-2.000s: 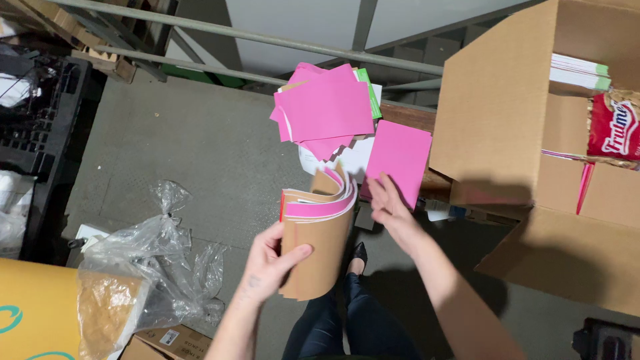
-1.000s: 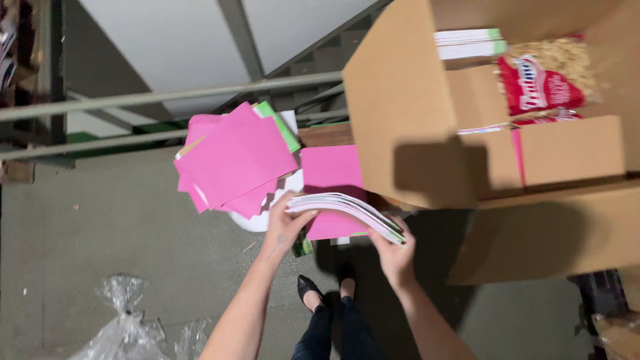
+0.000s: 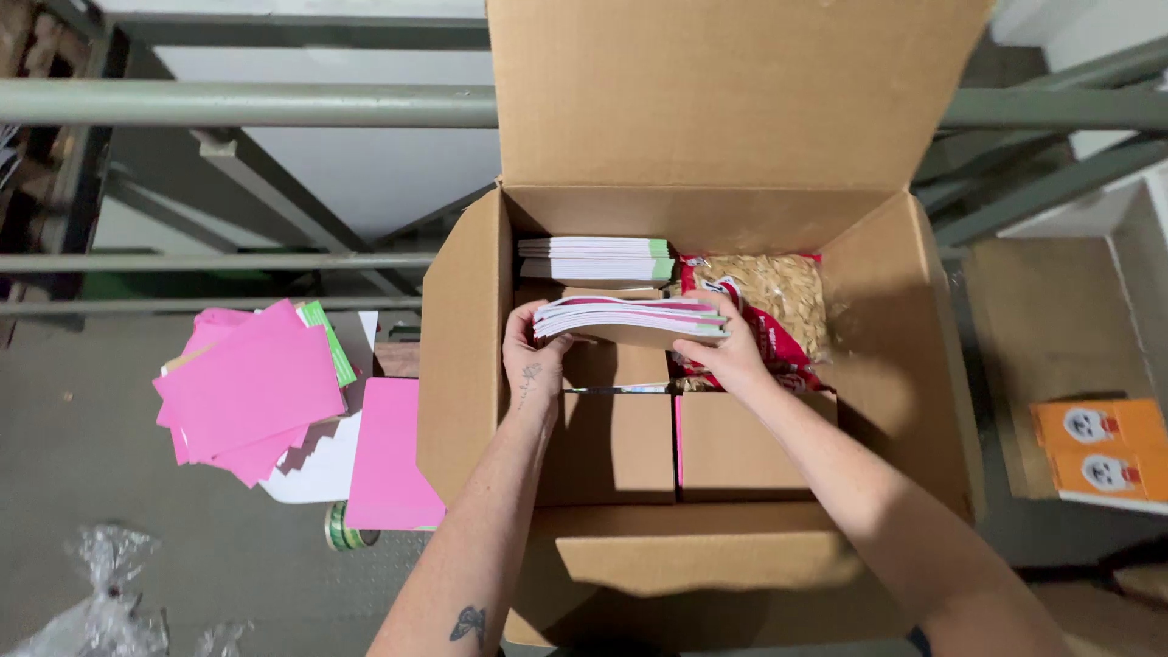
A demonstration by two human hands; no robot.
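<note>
Between both hands a stack of thin booklets (image 3: 630, 317) is held on edge, slightly bowed, over an open cardboard box (image 3: 730, 210). My left hand (image 3: 534, 351) grips its left end, and my right hand (image 3: 725, 342) its right end. Just behind the held stack, inside the box, lie white-edged booklets with green corners (image 3: 593, 259). To their right are red and clear bags of beige pieces (image 3: 762, 297). Brown-covered stacks (image 3: 753, 445) fill the front of the box, one with a pink edge. The right hand covers part of the bags.
Pink sheets or booklets (image 3: 255, 383) are piled left of the box, with another pink one (image 3: 388, 456) beside its flap. Near that is a tape roll (image 3: 349, 527). Metal railings (image 3: 246, 102) run behind. Clear plastic (image 3: 100, 602) lies lower left, an orange printed package (image 3: 1100, 447) at right.
My hands have carried the stack from beside the pink pile to over the box. Two seconds ago only my left hand held it; my right was at the pink booklet. The view has swung right.
</note>
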